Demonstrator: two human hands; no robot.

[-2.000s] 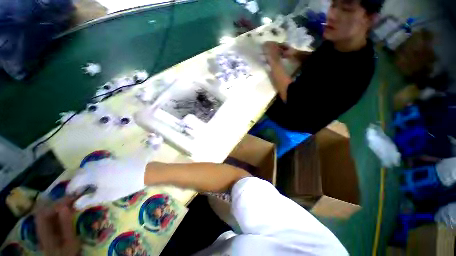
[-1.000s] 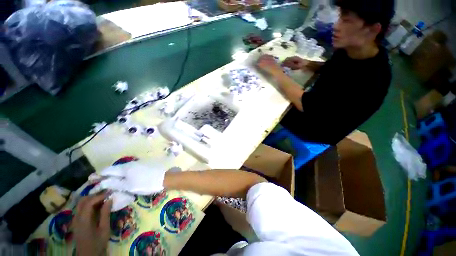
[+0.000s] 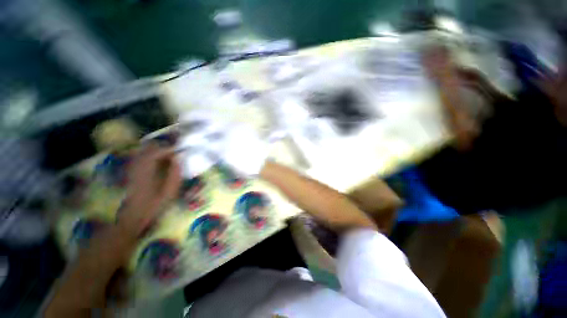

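Note:
The whole view is badly blurred. My bare left hand (image 3: 149,180) is over the printed sheet (image 3: 233,214), its fingers against a white piece (image 3: 196,160) that looks like a housing. My right hand (image 3: 239,148), in a white glove, is at the piece's right side. Glove and piece blend together, so the right fingers and any small part in them cannot be made out. The white parts tray (image 3: 298,146) lies to the right, with a dark heap of tiny bits (image 3: 345,109) in it.
Blurred dark-centred parts (image 3: 239,92) lie behind my right hand, near a black cord. A yellow block (image 3: 115,133) is behind the sheet. A person in black (image 3: 497,155) sits right, hands over the board. Cardboard boxes (image 3: 454,254) and a blue stool (image 3: 426,199) stand below.
The view has swung, so the board and sheet appear further right and flatter. Both hands remain together over the sheet, at its back part. The white piece shows between them.

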